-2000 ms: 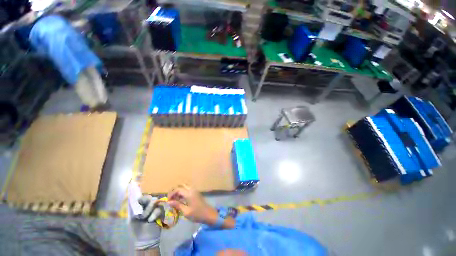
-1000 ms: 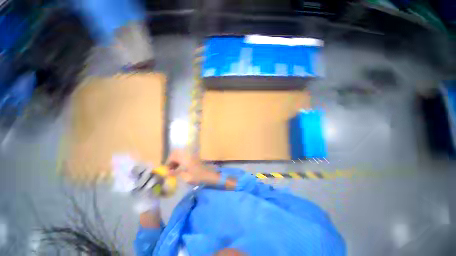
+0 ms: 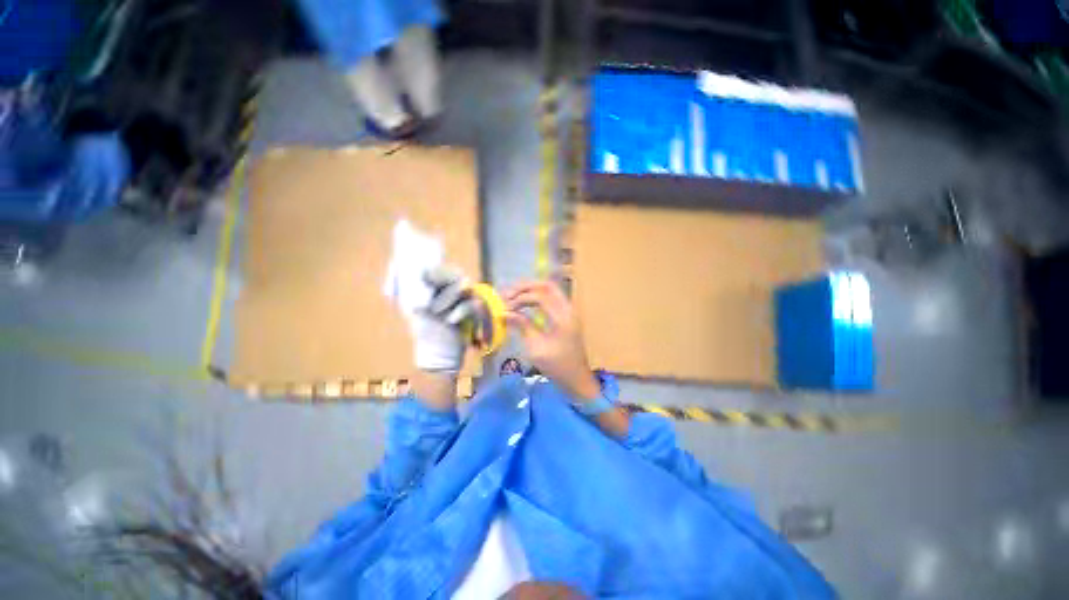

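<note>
My left hand (image 3: 438, 319), in a white and grey knit glove, holds white paper slips (image 3: 410, 256) and a yellow tape roll (image 3: 489, 319). The slips stick up past the fingers. The roll is at the glove's right side. My right hand (image 3: 551, 332) looks bare and has a pale band at the wrist. Its fingertips are at the roll's right edge. Blur hides whether they pinch a piece of tape. Both hands are in front of my blue smock.
A brown board (image 3: 352, 270) lies at left. Another board (image 3: 692, 287) carries a row of blue battery packs (image 3: 715, 135) at its back and more packs (image 3: 853, 332) at its right. A person in blue (image 3: 369, 24) stands behind the left board. Striped floor tape (image 3: 703, 414) runs in front.
My view has turned downward and left, so the boards sit differently in the picture. My hands are higher in view with slips and roll still in the left. The right fingers have spread slightly.
</note>
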